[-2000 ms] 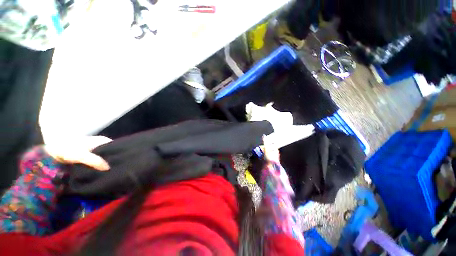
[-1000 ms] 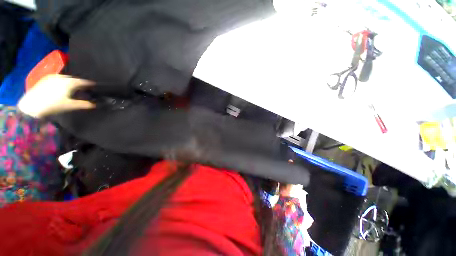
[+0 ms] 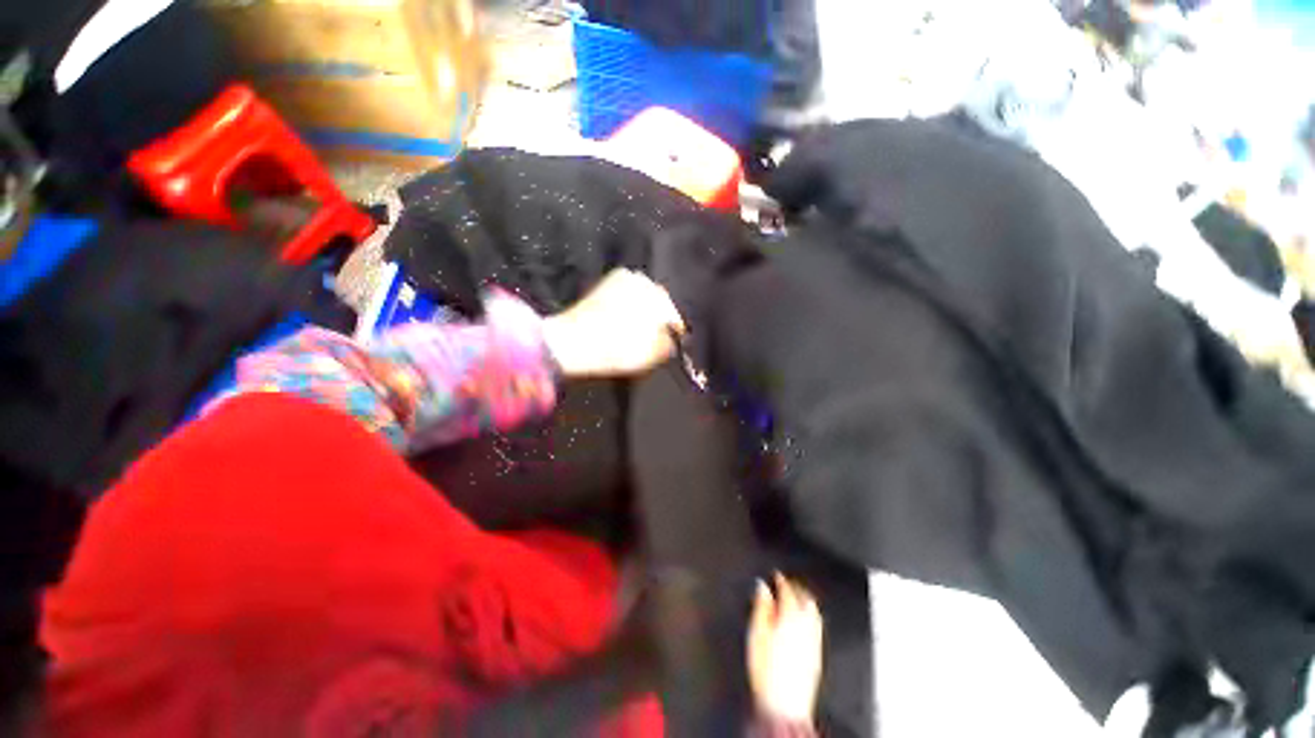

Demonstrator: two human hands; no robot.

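My left hand [image 3: 620,325] is closed on black cloth [image 3: 692,461], which runs down beside my red garment. Black cloth with tiny white dots [image 3: 534,231] lies behind and below this hand. My right hand [image 3: 786,649] is near the bottom edge, small and blurred, its fingers against the black cloth; whether it grips is unclear. A large black fabric pile [image 3: 923,389] spreads from my left hand to the right side, over a white table [image 3: 952,649].
A red stool [image 3: 238,159] and a cardboard box [image 3: 353,72] stand at the upper left. A blue crate [image 3: 663,87] is at the top centre. More dark cloth [image 3: 130,346] lies at the far left. Pale, blurred clutter fills the upper right.
The view has swung left, from the scissors and table edge to the large pile and stool. My left hand now appears near the centre, closed on the cloth; my right is at the bottom.
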